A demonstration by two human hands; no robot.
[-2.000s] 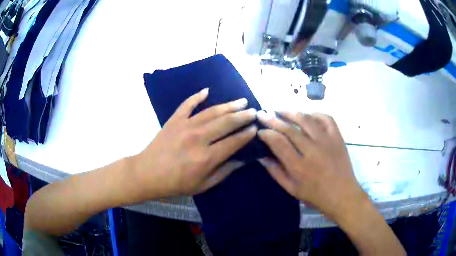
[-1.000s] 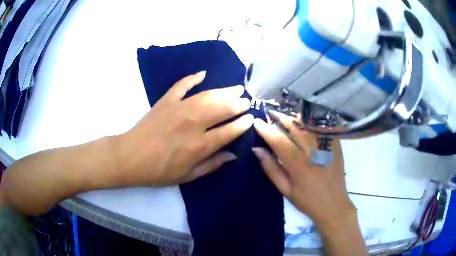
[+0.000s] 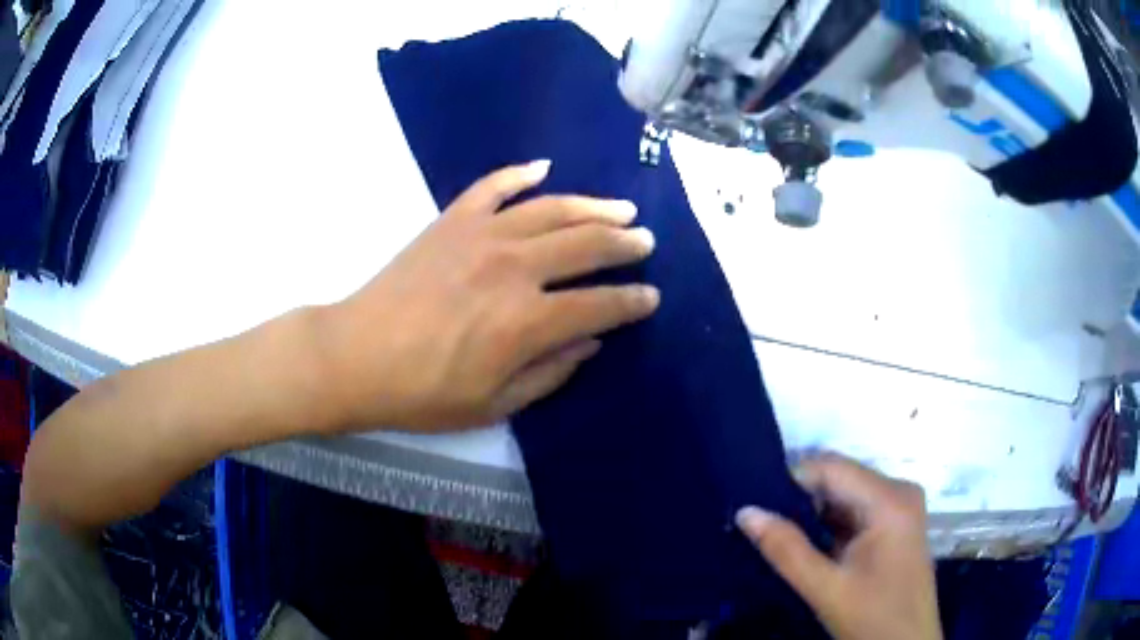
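A long navy fabric panel [image 3: 650, 388] lies on the white table under the machine and hangs over the front edge. The presser foot [image 3: 650, 144] is at the panel's right edge, near its upper end. My left hand [image 3: 500, 300] lies flat on the panel's left and middle part, fingers spread, left of and below the presser foot. My right hand [image 3: 863, 538] is at the panel's lower right edge by the table's front, thumb on top and the other fingers curled at or under the cloth. The panel's lower end is cut off by the picture.
The white sewing machine head [image 3: 850, 75] with blue marks is at the upper right. Navy and grey-white cut pieces [image 3: 94, 113] lie at the upper left. Red-handled scissors [image 3: 1098, 469] are at the right edge. A ruler strip [image 3: 375, 475] runs along the table's front edge.
The panel has moved up and away past the presser foot. My right hand has moved from beside the foot down to the panel's lower right edge. My left hand stays on the cloth.
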